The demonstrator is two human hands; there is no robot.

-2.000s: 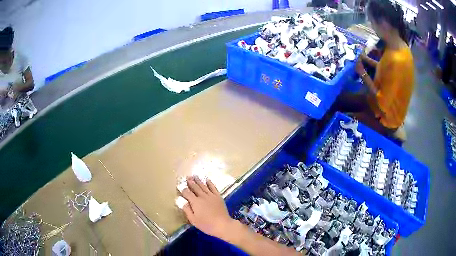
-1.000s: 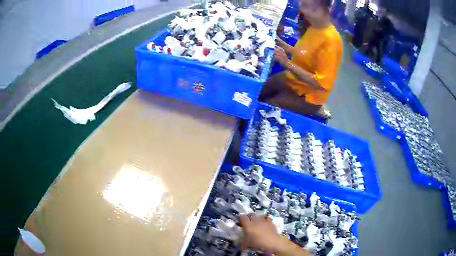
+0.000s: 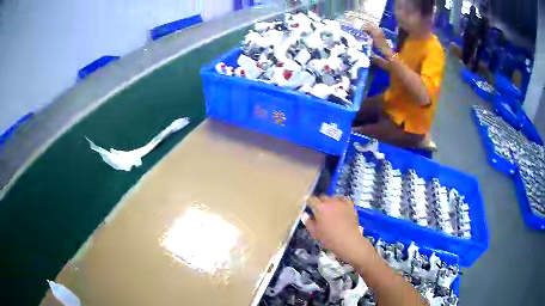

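My right hand (image 3: 336, 226) is over the near blue crate, beside the bench's right edge, with its fingers curled down. A small white bit shows at its fingertips; whether it is a held part or a finger cover I cannot tell. The near crate holds a loose heap of white-and-metal mechanisms (image 3: 293, 281), partly hidden by my forearm. A second blue crate (image 3: 418, 226) behind it holds similar mechanisms in rows. My left hand is out of the picture.
A large blue crate (image 3: 269, 119) heaped with mechanisms, some red-tipped, stands on the cardboard-covered bench (image 3: 239, 173). A limp white strip (image 3: 128, 158) lies on the green belt. A white squeeze bottle (image 3: 63, 294) is cut off at the lower edge. A person in orange (image 3: 418, 83) sits beyond.
My right hand went from the bench into the near crate's heap, then up and towards the bench edge. The view first swung right, then slightly back left.
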